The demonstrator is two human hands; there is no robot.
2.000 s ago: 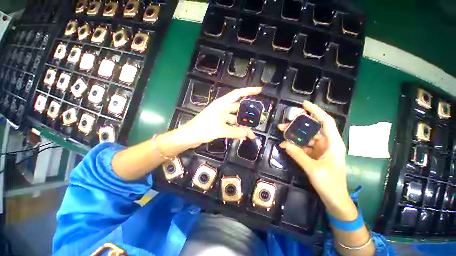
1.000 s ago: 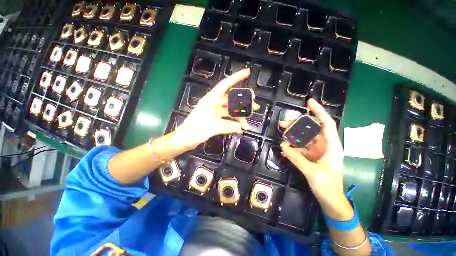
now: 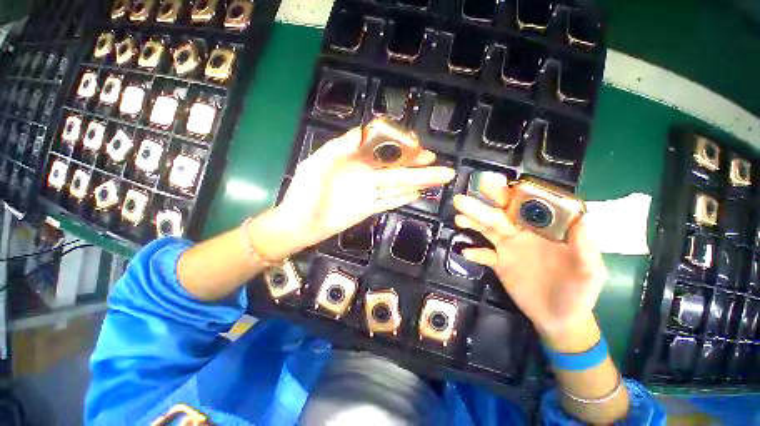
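Observation:
My left hand (image 3: pixel 333 190) holds a gold watch body (image 3: pixel 388 151) above the centre tray, its sensor side with a dark round centre showing. My right hand (image 3: pixel 546 270) holds another gold watch body (image 3: pixel 536 213), also sensor side showing, between thumb side and fingers near the tray's right edge. Both screens are hidden. Under my hands lies the black centre tray (image 3: pixel 492 339), with mostly dark watches face up. Its near row holds several gold watch backs (image 3: pixel 382 311), and its near right pocket is empty. My hands do not touch each other.
The left tray (image 3: pixel 221 133) holds rows of gold and whitish watch backs, with a darker far-left tray (image 3: pixel 25 100) beyond. A white paper slip (image 3: pixel 621 225) lies right of the centre tray. The right tray (image 3: pixel 654 291) holds a few gold watches. Green mat (image 3: pixel 254 158) shows between trays.
Both watches have been turned over: their lit screens faced me before, and now their gold backs do. My left hand's watch has moved slightly up, my right hand's to the right.

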